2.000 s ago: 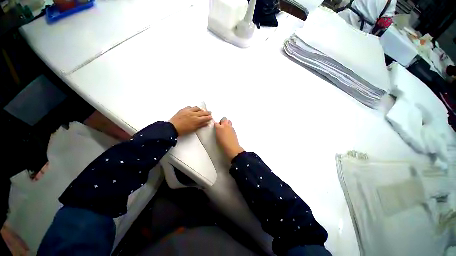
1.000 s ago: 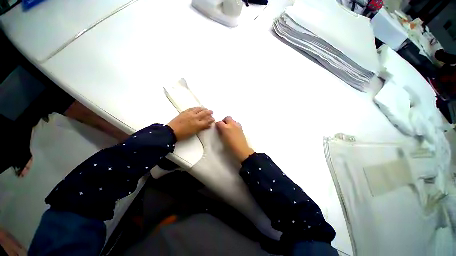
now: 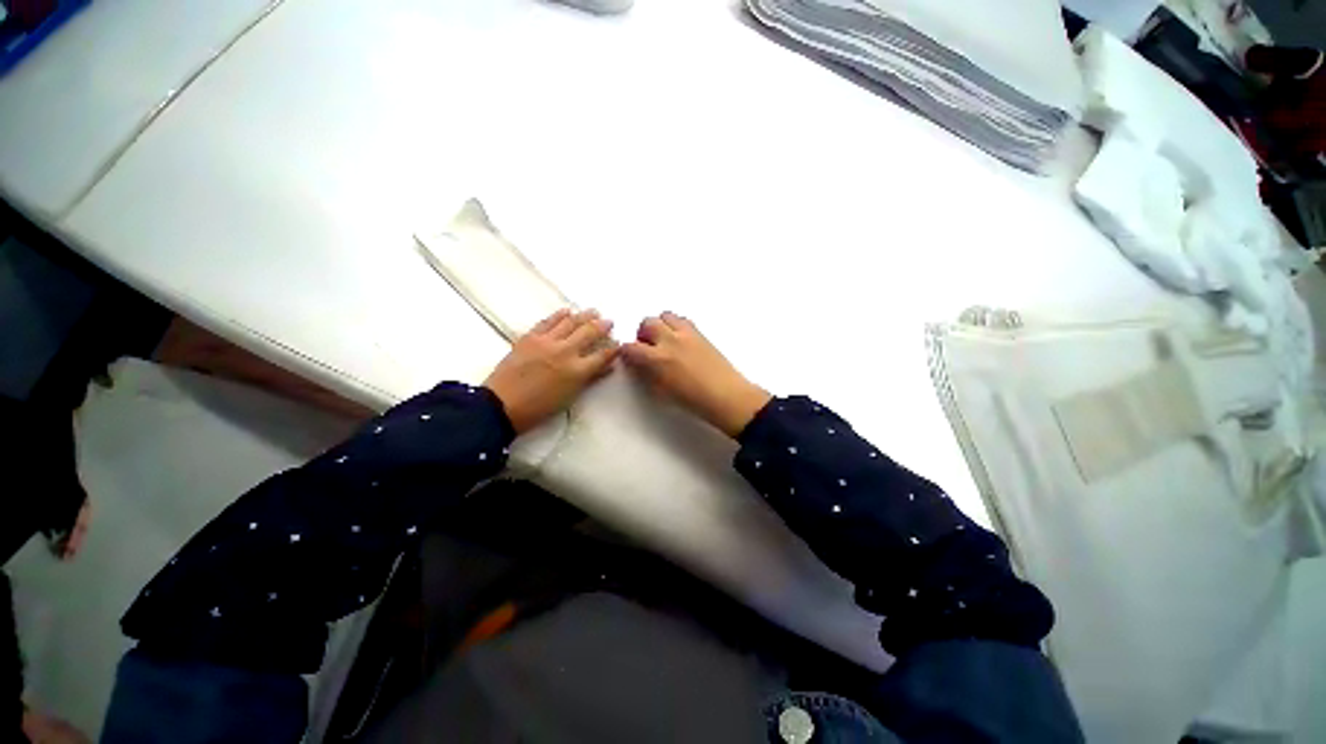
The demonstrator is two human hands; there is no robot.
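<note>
A cream garment panel (image 3: 655, 458) lies over the near edge of the white table. Its strap-like end (image 3: 495, 272) points away to the upper left on the table top. My left hand (image 3: 557, 366) lies palm down on the panel at the base of the strap, fingers together. My right hand (image 3: 686, 366) is just right of it, with thumb and fingertips pinching the panel's edge. The fingertips of both hands nearly touch. The edge between them is mostly hidden by the fingers.
A thick stack of cut pieces (image 3: 916, 73) is at the far side. A flat off-white pile (image 3: 1003, 378) with a beige piece (image 3: 1127, 419) lies at right. White crumpled cloth (image 3: 1163, 218) is behind it. Pale panels (image 3: 189, 509) lie low at left. A blue tray (image 3: 32, 26) shows far left.
The view has shifted, so the far objects sit higher. More of the strap end now shows beyond my left hand, and my hands are further down along the panel's edge. My right forearm is angled further outward.
</note>
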